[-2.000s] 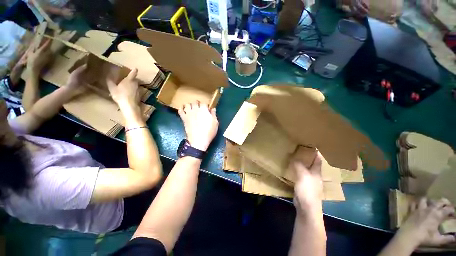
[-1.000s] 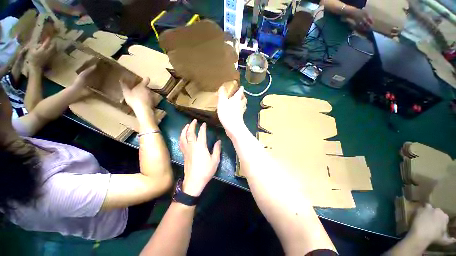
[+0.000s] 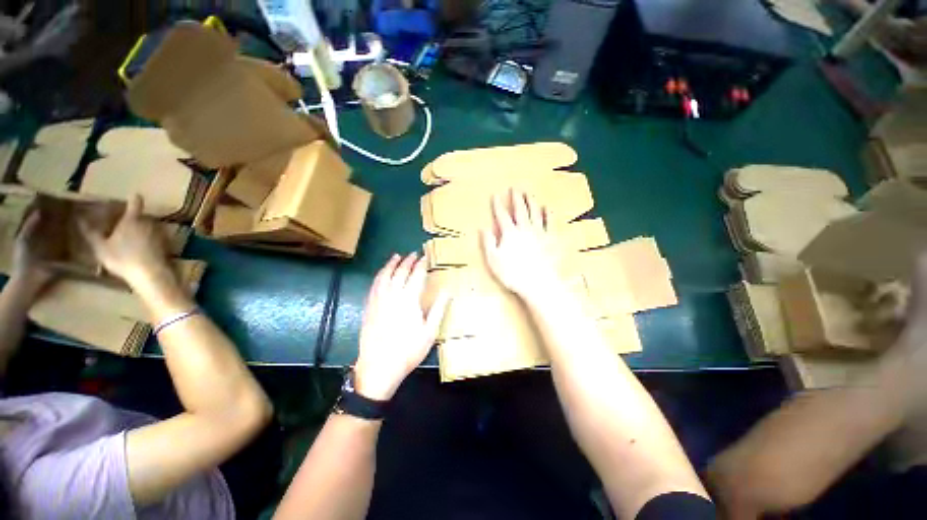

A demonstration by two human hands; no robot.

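Observation:
A stack of flat brown box blanks (image 3: 508, 317) lies in front of me, with rounded flaps at the far end and one wing out to the right. My right hand (image 3: 518, 247) rests flat on the top blank, fingers apart. My left hand (image 3: 398, 317) is at the stack's left edge, fingers apart, holding nothing; whether it touches the cardboard I cannot tell. Finished boxes (image 3: 323, 201) stand to the left of the stack, nested or leaning together, with a large lid panel (image 3: 219, 96) standing up behind them.
A person on the left holds a partly folded box (image 3: 76, 232) above blanks. Another person's arm (image 3: 833, 437) is at the right, by an open box (image 3: 813, 310) and stacked blanks (image 3: 788, 208). Behind are a tape roll (image 3: 386, 100), white cable (image 3: 422, 137) and black box with red terminals (image 3: 701, 66).
My right hand has left the box at the left and now lies on the blank stack. My left hand has moved to the stack's left edge. The view has turned right.

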